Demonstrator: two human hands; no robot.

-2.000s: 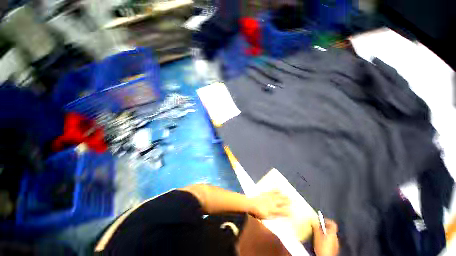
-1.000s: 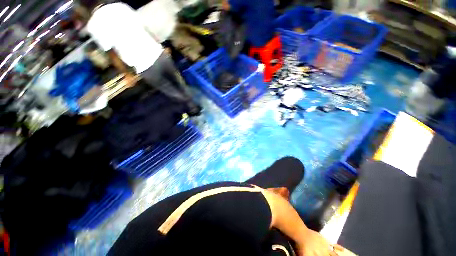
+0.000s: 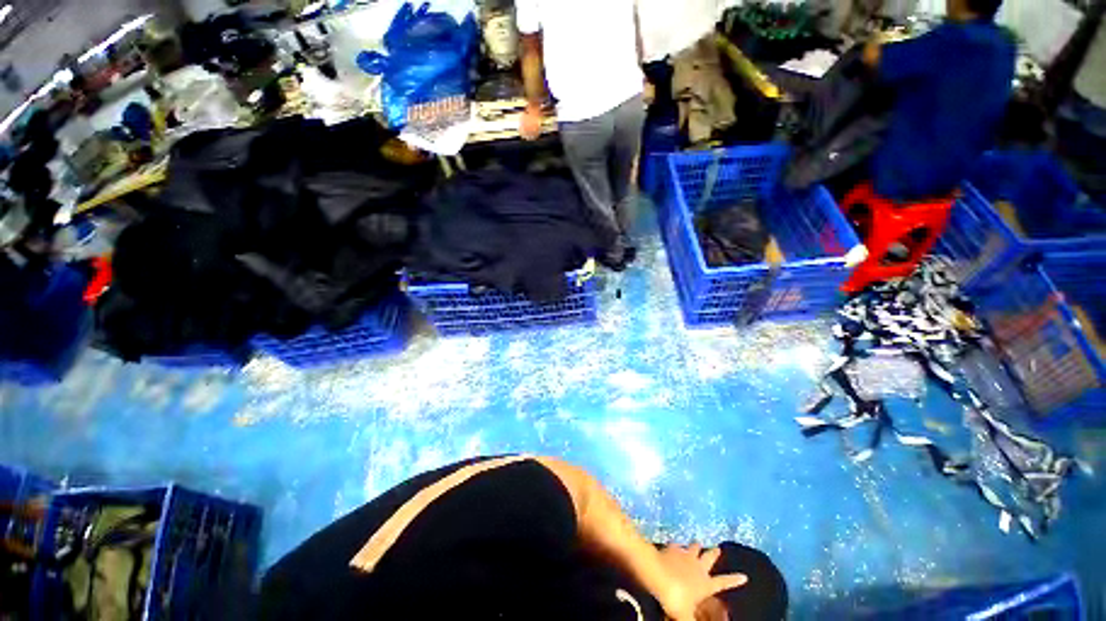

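Note:
My left hand (image 3: 694, 580) is at the bottom edge, right of centre, at the end of my bare forearm below a black sleeve with a tan stripe. Its fingers lie against a rounded black cap (image 3: 754, 585). Some fingers look spread, but whether they grip the cap is unclear. My right hand is out of the picture. No worktable, spread garment or template shows in front of me.
Blue crates holding dark garments (image 3: 503, 231) stand across the blue floor (image 3: 534, 400). A blue lattice crate (image 3: 691, 261), red stool (image 3: 895, 231) and scrap heap (image 3: 922, 352) are farther right. Two people stand behind. A crate with olive cloth (image 3: 115, 558) is at lower left.
The view has swung left, away from the table, grey garment and template. My left hand has moved from the template to the black cap. My right hand has left the picture.

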